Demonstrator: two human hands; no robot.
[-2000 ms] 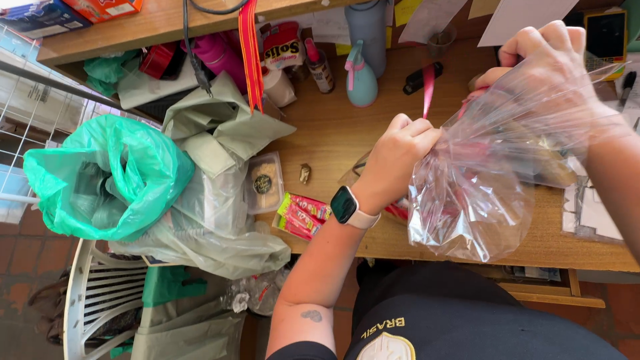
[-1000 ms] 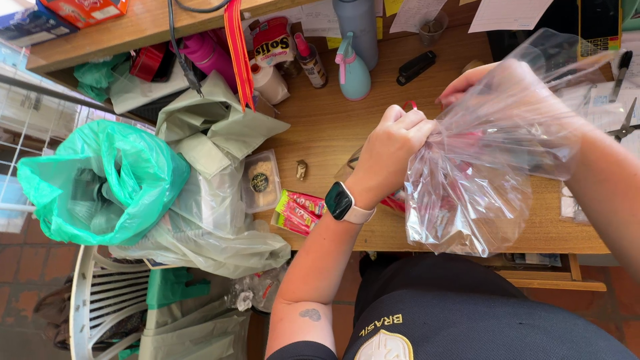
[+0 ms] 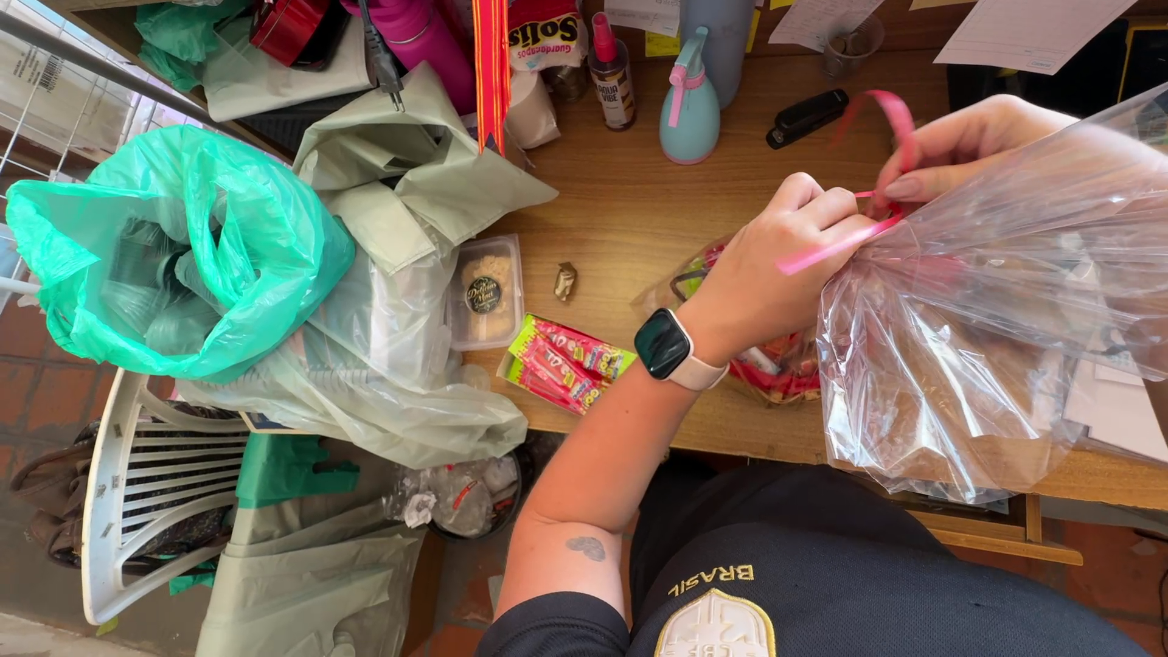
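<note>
My left hand (image 3: 789, 265) is closed around the gathered neck of a clear cellophane wrap (image 3: 949, 392) above the wooden desk. A pink ribbon (image 3: 839, 246) lies across that hand and around the neck. At the upper right, my right hand (image 3: 958, 151) pinches the ribbon between thumb and fingers, and a loop of it rises above the fingertips. Packaged sweets (image 3: 780, 365) in a clear wrapping lie partly hidden beneath my left wrist. Cellophane covers part of my right hand and forearm.
An open box of candy (image 3: 566, 363), a lidded plastic tub (image 3: 486, 292) and a gold-wrapped sweet (image 3: 565, 281) lie left of my arm. Behind are a black stapler (image 3: 808, 119), a blue spray bottle (image 3: 690, 114) and a small red-capped bottle (image 3: 612, 78). Green bag (image 3: 301, 265) stands at left.
My right hand has come down from above the neck toward my left hand. The ribbon, earlier pulled upward beside my left hand, now lies across it and loops at my right fingers.
</note>
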